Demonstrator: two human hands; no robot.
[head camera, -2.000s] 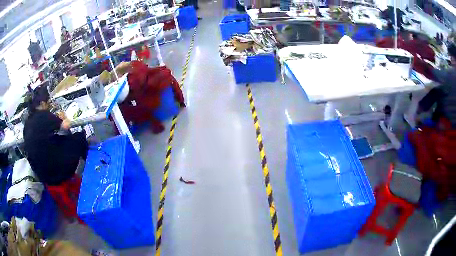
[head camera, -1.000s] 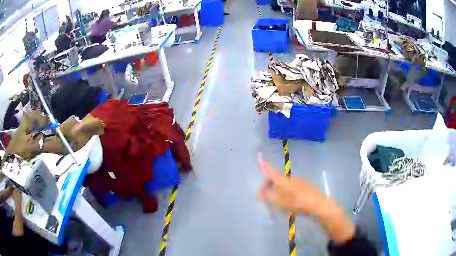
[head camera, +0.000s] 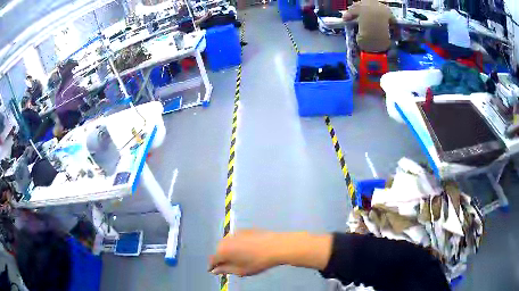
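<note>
My right hand reaches in from the lower right in a black sleeve, across the aisle at the bottom of the view. Its fingers look curled and nothing shows in them, but blur hides how far they are closed. My left hand is out of the picture. Nearest in front is a heap of white and tan cloth pieces at the lower right, partly behind my sleeve, with a bit of blue crate showing beside it.
The grey aisle runs ahead between striped lines. A blue crate of black pieces stands on the right line. A sewing table is on the left. A table with a dark panel is on the right. A person sits on a red stool.
The view has moved forward along the aisle. The white and tan heap is now close at the lower right. My right hand has swung left and lower; its finger no longer points out.
</note>
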